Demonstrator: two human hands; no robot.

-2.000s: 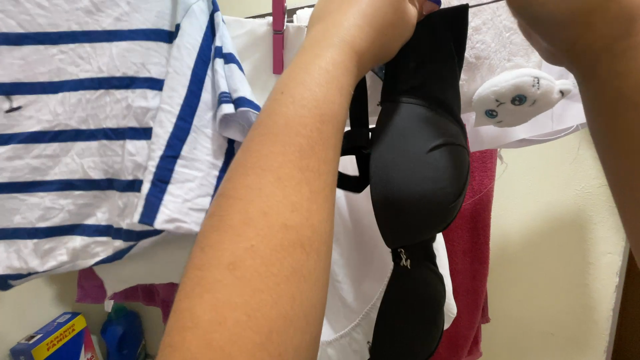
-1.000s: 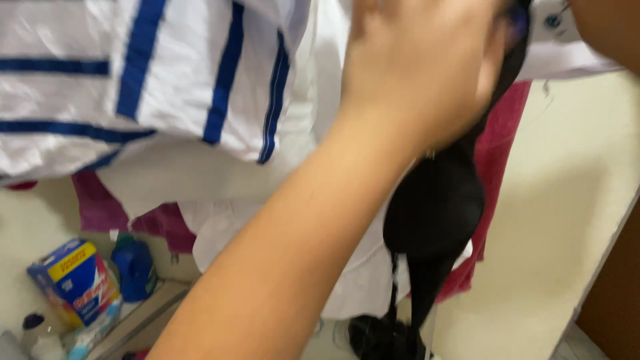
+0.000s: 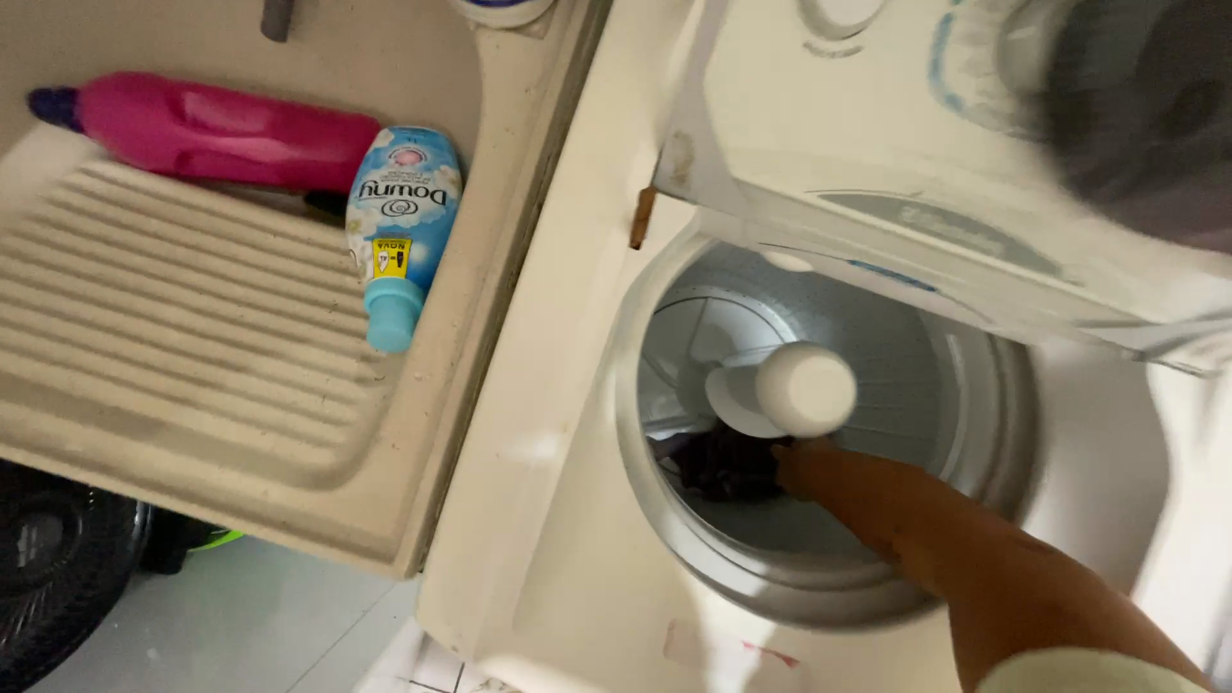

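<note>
My right hand point(image 3: 804, 468) reaches from the lower right deep into the open drum of a top-loading washing machine point(image 3: 568, 568). Its fingers touch a dark bunched garment point(image 3: 722, 467) on the drum floor, just below the white agitator point(image 3: 807, 389). Shadow and the hand's angle hide whether the fingers are closed on the cloth. A light sleeve shows at the forearm. My left hand is out of view. A dark, blurred thing point(image 3: 1145, 115) covers part of the control panel at the upper right; what it is cannot be made out.
Left of the machine is a beige laundry sink with a ribbed washboard point(image 3: 192, 318). A pink bottle point(image 3: 231, 135) and a blue Downy bottle point(image 3: 404, 231) lie on it. Below the sink, a black round ribbed object point(image 3: 58, 568) stands over the tiled floor.
The view has swung down from the hanging clothes to the washing machine and sink. My right hand is now inside the drum. The black bra and my left hand near the line are no longer plainly seen.
</note>
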